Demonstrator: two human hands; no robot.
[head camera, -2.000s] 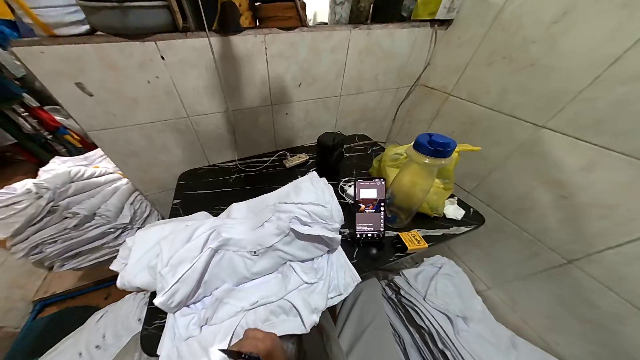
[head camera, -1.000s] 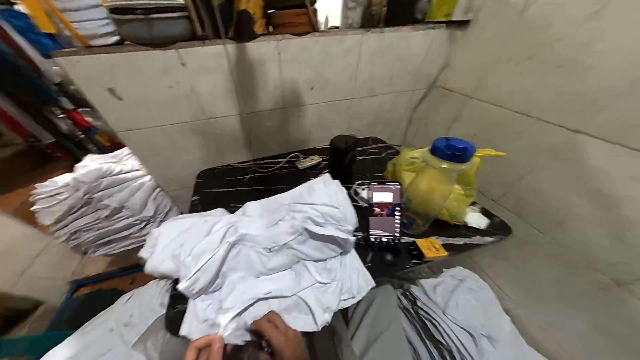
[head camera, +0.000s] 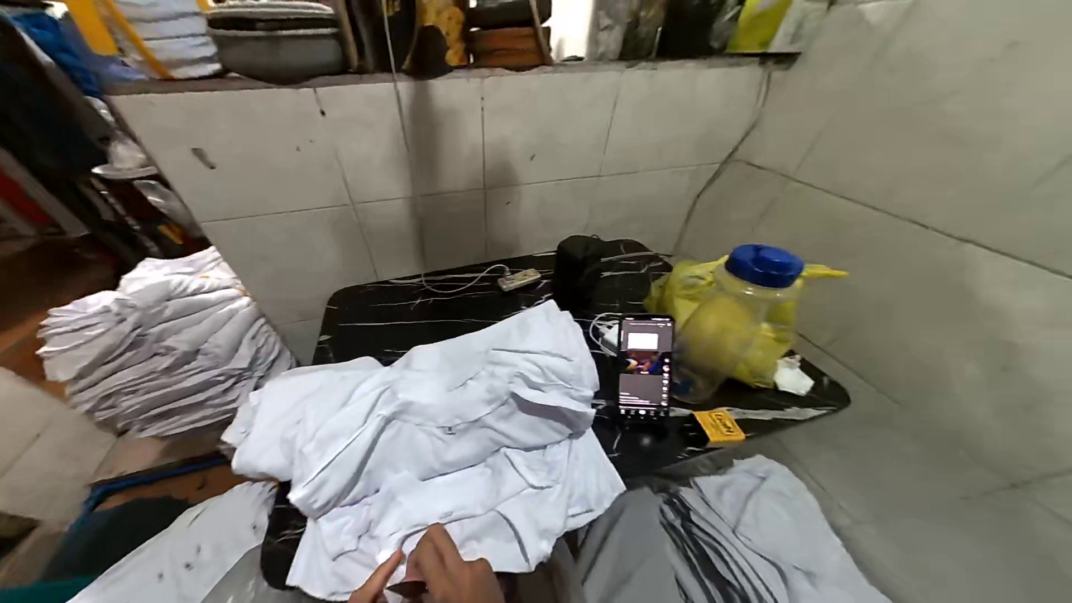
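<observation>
A white cloth garment lies crumpled over the front of a black marble-patterned table. At its near edge, low in the view, my left hand pinches the white fabric. Right beside it my right hand has bent fingers on the same edge. A small dark pointed thing shows between the two hands; what it is, and which hand holds it, I cannot tell. The lower parts of both hands are cut off by the frame.
A lit smartphone stands upright on the table, near a blue-lidded plastic jar, a yellow plastic bag, a small yellow box and a white cable connector. Folded white cloths are stacked at left. Tiled walls bound the table.
Two seconds ago one hand showed clearly at the garment's near edge; now both hands are there. The garment has stayed in about the same place on the table.
</observation>
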